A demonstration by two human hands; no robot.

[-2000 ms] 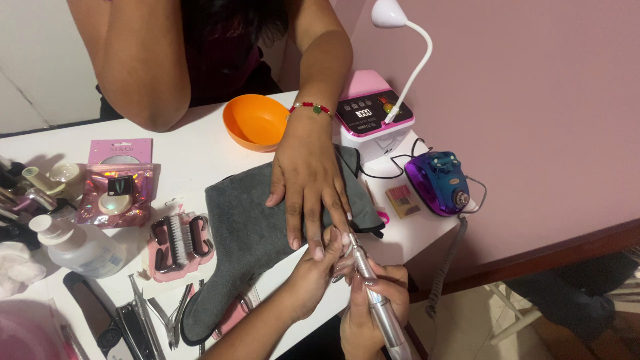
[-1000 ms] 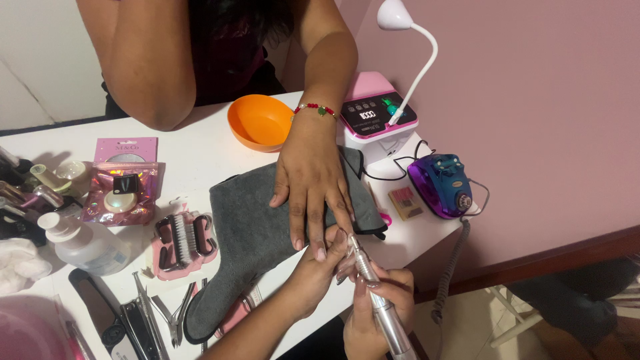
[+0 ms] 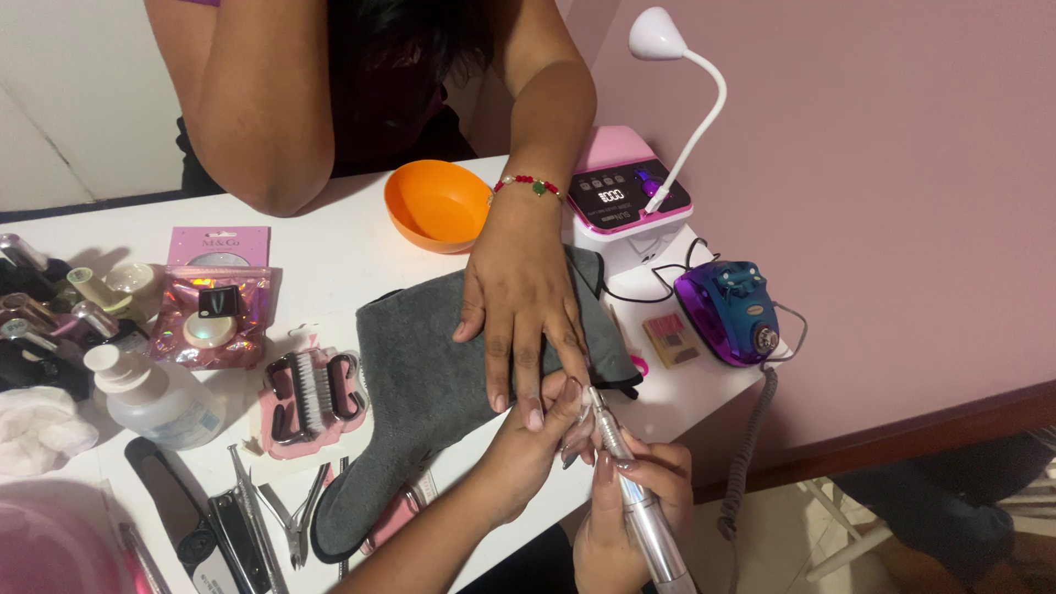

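Observation:
My left hand (image 3: 528, 450) grips a fingertip of the other person's hand (image 3: 524, 289), which lies palm down on a grey cloth (image 3: 412, 355). In my right hand (image 3: 631, 503) is a silver electric nail drill handpiece (image 3: 648, 520), its tip at the nail of the held finger. A red bead bracelet (image 3: 525, 181) circles the other person's wrist. The teal and purple drill control unit (image 3: 730, 309), with a coiled cord (image 3: 747, 454), sits at the table's right edge. Whether the drill bit touches the nail cannot be told.
An orange bowl (image 3: 437, 206) and a pink and white nail lamp (image 3: 631, 198) stand at the back. Left are polish bottles (image 3: 91, 318), a pump bottle (image 3: 157, 396), a nail brush (image 3: 313, 392), cuticle nippers (image 3: 293, 511) and a foot file (image 3: 169, 487). A small box (image 3: 671, 340) lies near the lamp.

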